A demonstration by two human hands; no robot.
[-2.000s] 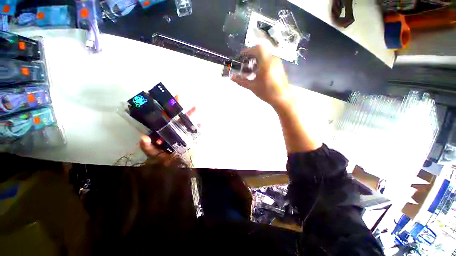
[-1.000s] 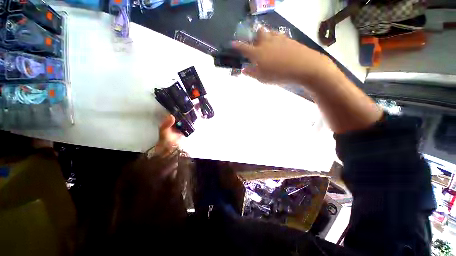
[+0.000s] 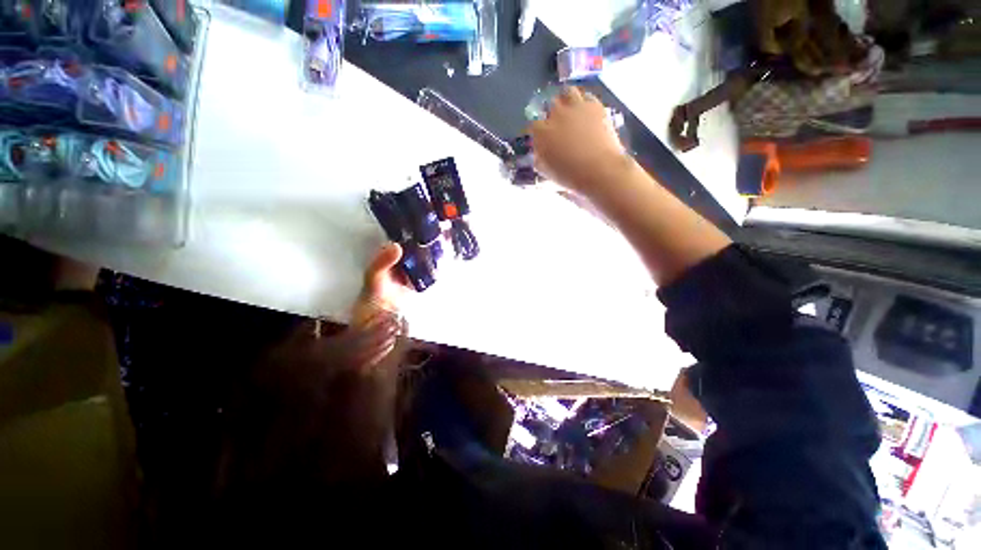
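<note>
My left hand (image 3: 385,281) is at the table's front edge, holding several black-card packs (image 3: 414,220) in a fan. One pack with an orange sticker (image 3: 444,191) lies at the right of the bunch, its dark cord towards me. My right hand (image 3: 576,134) is over the black strip, palm down, its fingers around or on a small dark pack (image 3: 524,161) at the end of a clear tray (image 3: 463,118); the grip is partly hidden and blurred.
A filled tray (image 3: 91,134) of coloured packs is at the left edge of the white table (image 3: 290,193). Purple and light-blue packs (image 3: 420,22) lie at the top. A carton (image 3: 626,457) of jumbled packs is below the table edge. An orange object (image 3: 807,159) is at upper right.
The view has shifted, showing more of the filled tray. Since two seconds ago, the packs in my left hand have been rearranged, with an orange-stickered one at the right. My right hand stays near the clear tray's end.
</note>
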